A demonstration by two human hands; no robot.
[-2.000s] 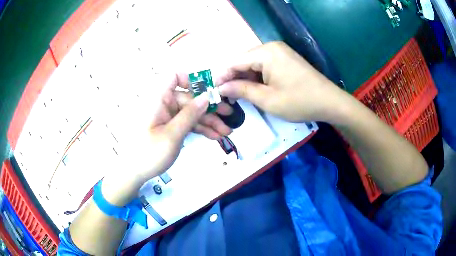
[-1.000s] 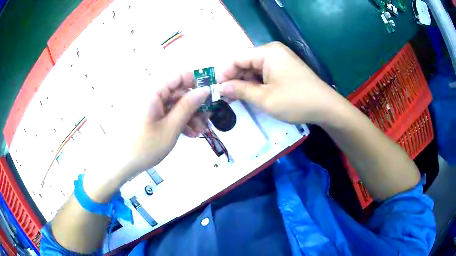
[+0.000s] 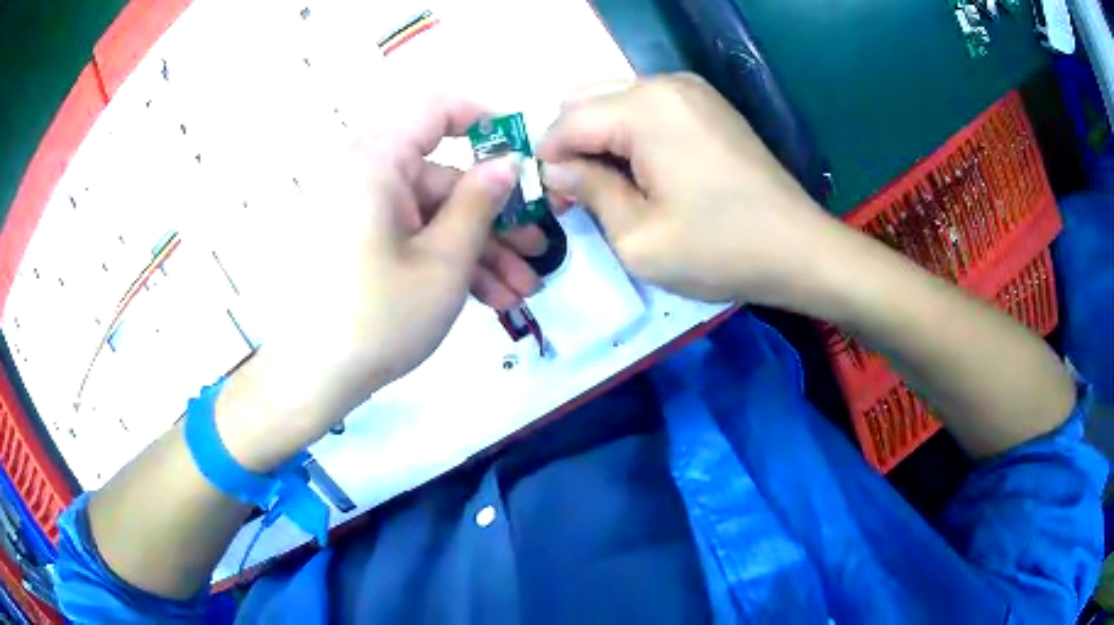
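Note:
My left hand, with a blue strap on the wrist, holds a small green circuit board between thumb and fingers, above the housing. My right hand pinches at a white connector on the board's right edge; whether a cable end is in its fingertips cannot be told. The large white housing lies below both hands. A dark cable comes out below my left fingers. A black oval on the housing is partly hidden by my left hand.
The housing sits in a red-orange cradle on the green bench. Red slotted trays holding boards stand at the right. Small green boards lie at the top right. Another slotted tray is at the left edge.
Both hands and the green board have moved slightly up in view, still together. The housing has shifted left in view. My fingers keep hold of the board.

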